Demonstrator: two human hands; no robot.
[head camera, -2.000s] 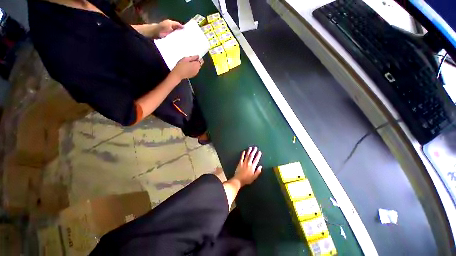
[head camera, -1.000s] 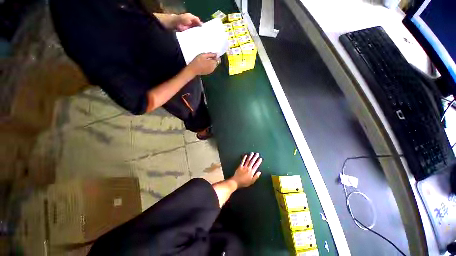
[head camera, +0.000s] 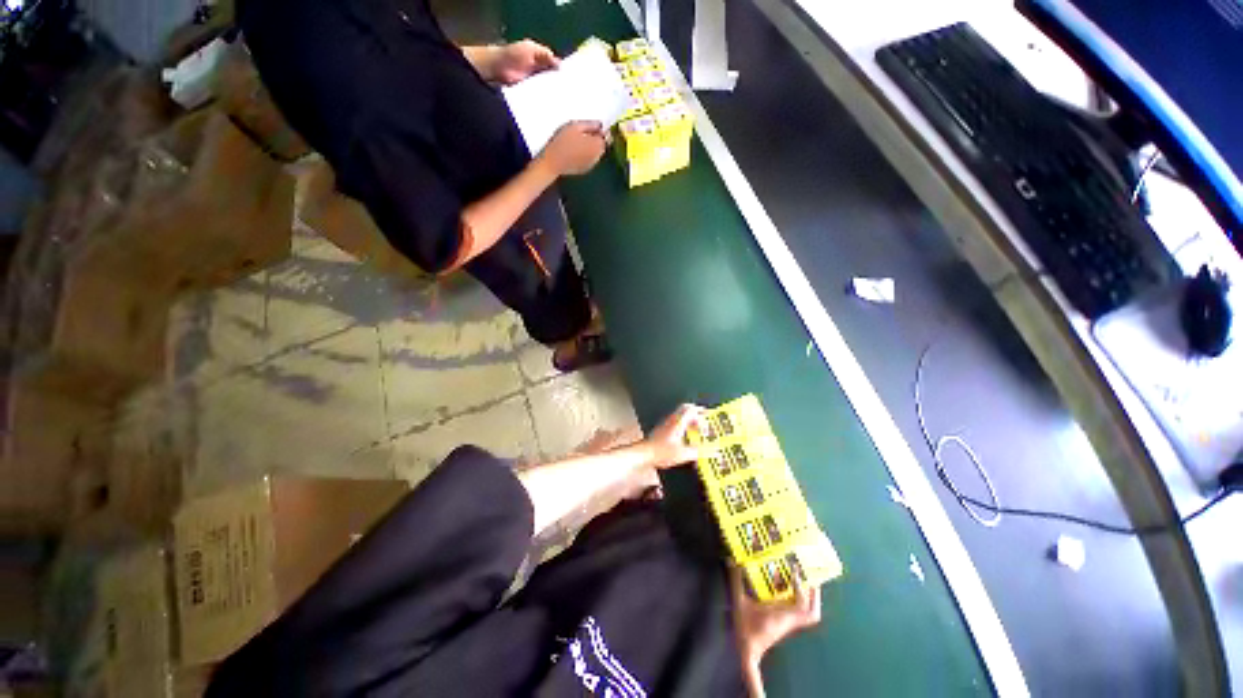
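A row of several yellow retail boxes (head camera: 753, 494) lies over the green bench (head camera: 709, 293), dark-printed faces towards the camera. My left hand (head camera: 678, 434) holds the far end of the row, its fingertips on the end box. My right hand (head camera: 780, 614) holds the near end, fingers over the last box's edge. The boxes are pressed together between both hands. I cannot tell whether the row is lifted off the bench.
A person (head camera: 395, 137) on the left holds white paper (head camera: 570, 98) beside another yellow box group (head camera: 657, 143). A pale edge strip (head camera: 818, 321) borders a dark surface with a cable. A keyboard (head camera: 1016, 164) is right; cartons (head camera: 225, 573) are lower left.
My left hand has moved from flat on the bench to the row's far end. My right hand has come into view, holding the near end. The boxes have moved left and show different faces.
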